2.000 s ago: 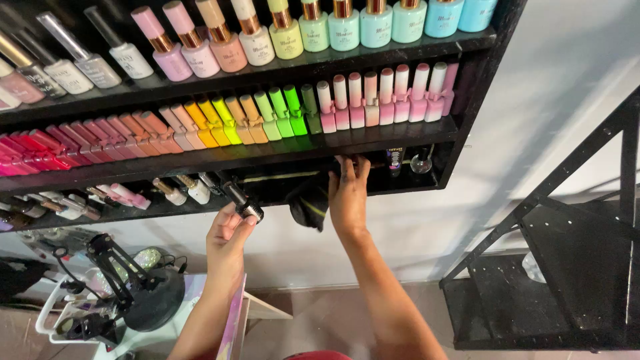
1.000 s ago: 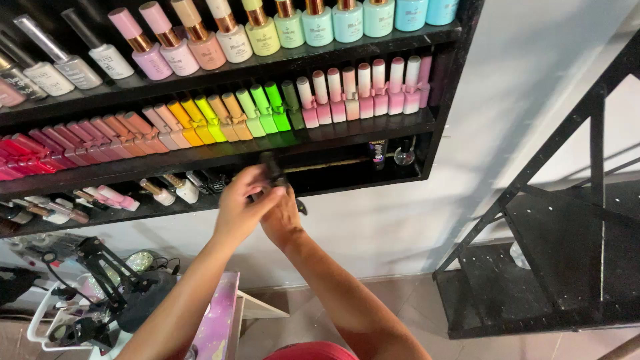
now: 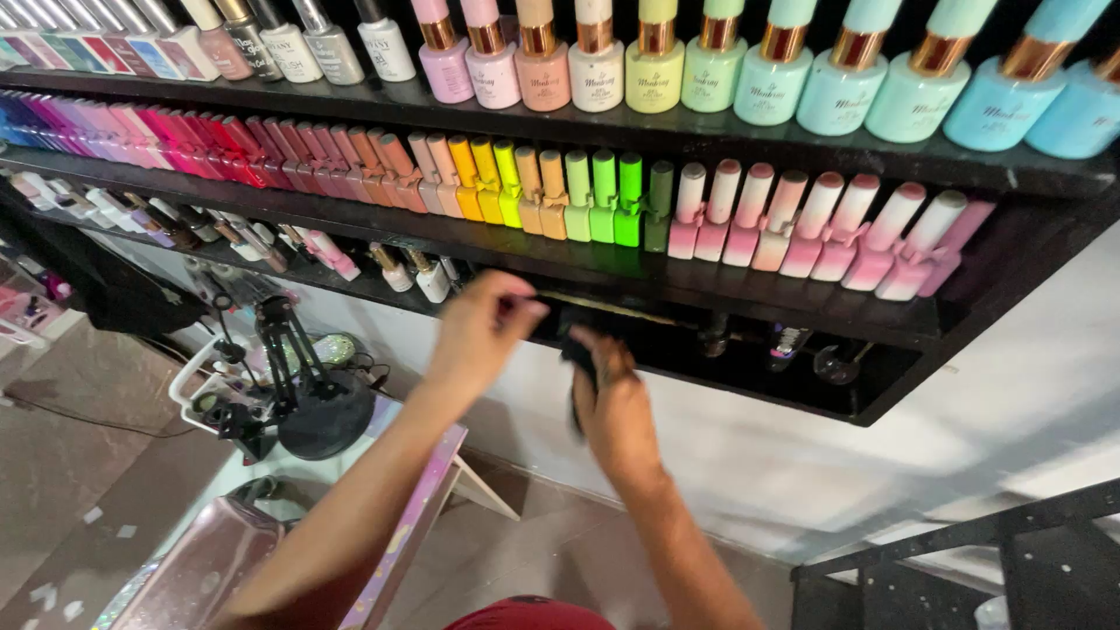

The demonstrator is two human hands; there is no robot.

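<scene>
My left hand (image 3: pixel 490 328) is raised before the lowest black shelf, its fingers curled and blurred; whether it holds anything small cannot be told. To its right, my right hand (image 3: pixel 617 407) grips a black cloth (image 3: pixel 579 367) that hangs along its fingers. The two hands are apart. Near my left hand, a white nail polish bottle (image 3: pixel 430 278) stands on the lowest shelf with a pale bottle (image 3: pixel 393 269) beside it. A dark bottle (image 3: pixel 714 335) is on that shelf, right of my right hand.
Rows of colored polish bottles (image 3: pixel 604 197) fill the middle shelf (image 3: pixel 490 234), with larger gel polish bottles (image 3: pixel 656 79) above. Below left, a black lamp (image 3: pixel 324 416) and a white cart (image 3: pixel 188 376) stand by a table (image 3: pixel 420 516). Black metal stairs (image 3: pixel 927 542) are at the lower right.
Two seconds ago my left hand held a dark bottle and my right hand reached into the lowest shelf. The hands then came together and are now apart again. A dark bottle now stands farther right on that shelf.
</scene>
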